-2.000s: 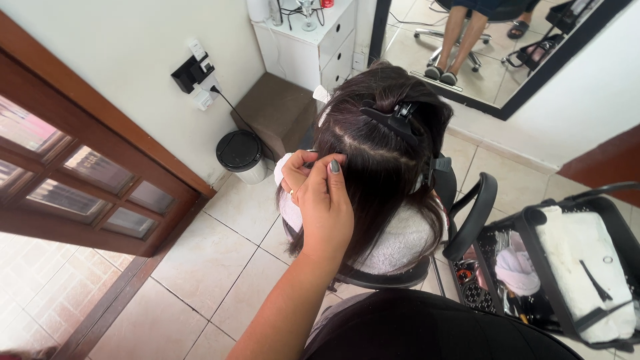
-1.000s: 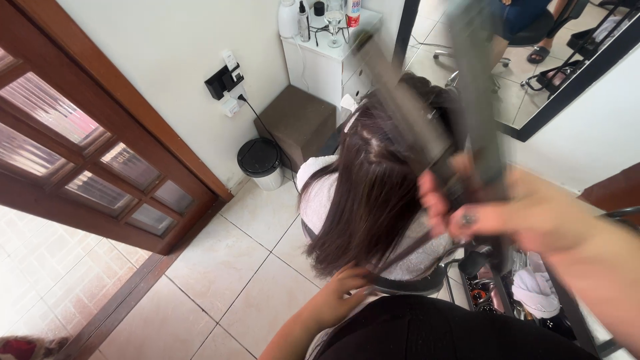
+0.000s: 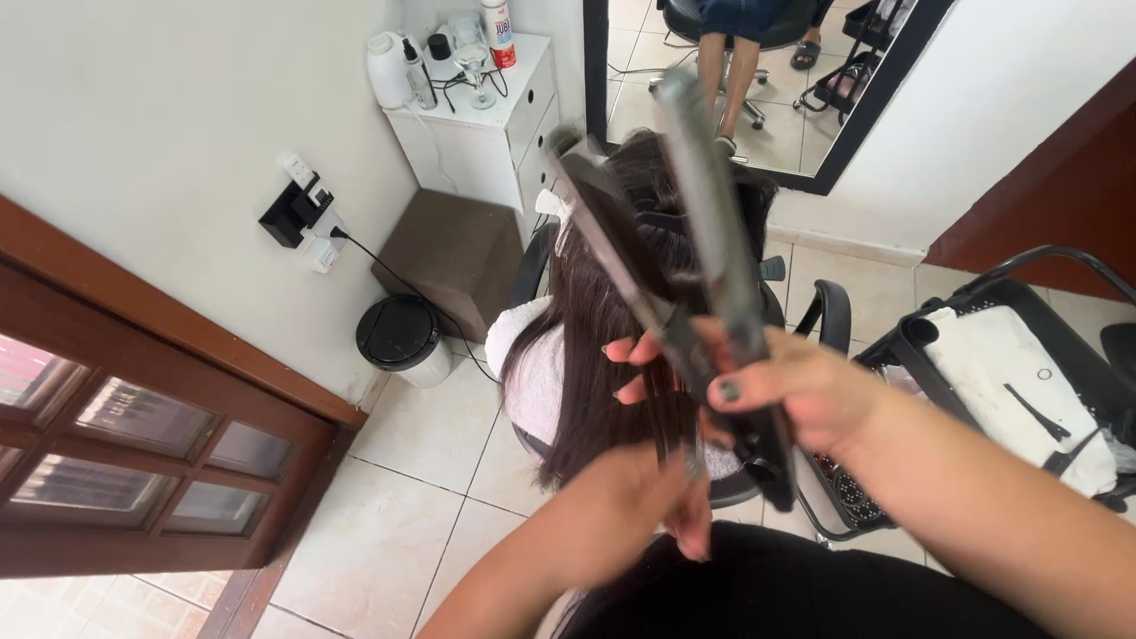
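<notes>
A hair straightener (image 3: pixel 688 355), its two long plates spread apart and blurred, is in my right hand (image 3: pixel 781 382). It hangs over the dark long hair (image 3: pixel 590 355) of a seated person, seen from behind with a towel (image 3: pixel 530 355) on the shoulders. My left hand (image 3: pixel 679 497) is low behind the person's back; a narrow strand of hair runs down to its fingers, which seem closed on it, though blurred. Part of the hair is pinned up on top with a dark clip (image 3: pixel 661 220), partly hidden by the straightener.
A black trolley (image 3: pixel 923 333) with a white cloth and clips stands at the right, near the chair's armrest (image 3: pixel 832 311). At the left are a lidded bin (image 3: pixel 399 337), a brown box seat (image 3: pixel 448 257), a trailing cable and a paned door (image 3: pixel 169 399). A framed mirror (image 3: pixel 830 177) is ahead.
Two seconds ago my left hand was up at the head and no straightener showed. One second ago my right hand held it, and my left hand was by the hair ends.
</notes>
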